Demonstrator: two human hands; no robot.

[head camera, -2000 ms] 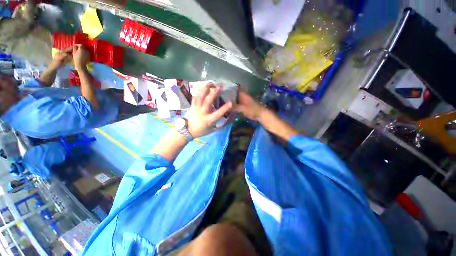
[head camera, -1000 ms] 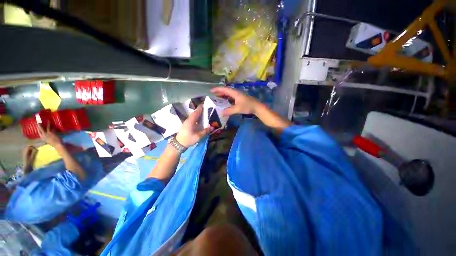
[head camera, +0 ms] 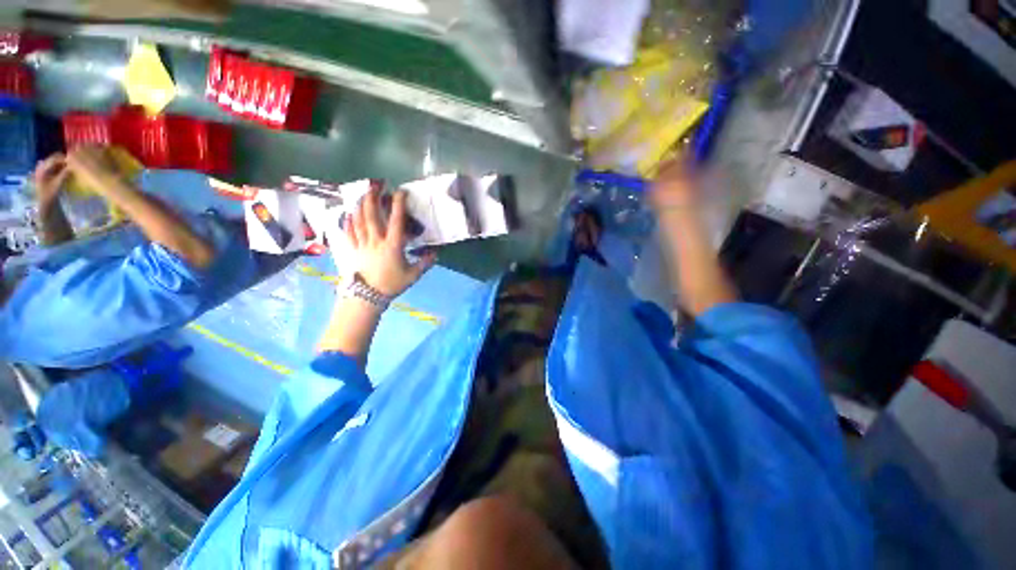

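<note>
Several white retail boxes with dark device pictures lie in a row along the workbench edge. My left hand, with a watch on the wrist, lies over the middle of the row, fingers spread and touching boxes. Whether it grips one is hidden. My right hand is blurred, raised away from the row beside the blue bin. I cannot tell whether it holds anything. Another white box lies on the dark machine infeed at the right.
A blue-edged bin holds yellow and clear film. Red packs lie on the bench at the left, where a person in a blue smock works. A yellow machine arm and a red-handled tool are at the right.
My right hand has left the box row and moved right, towards the machine side. My left hand has moved left along the row. The view has turned.
</note>
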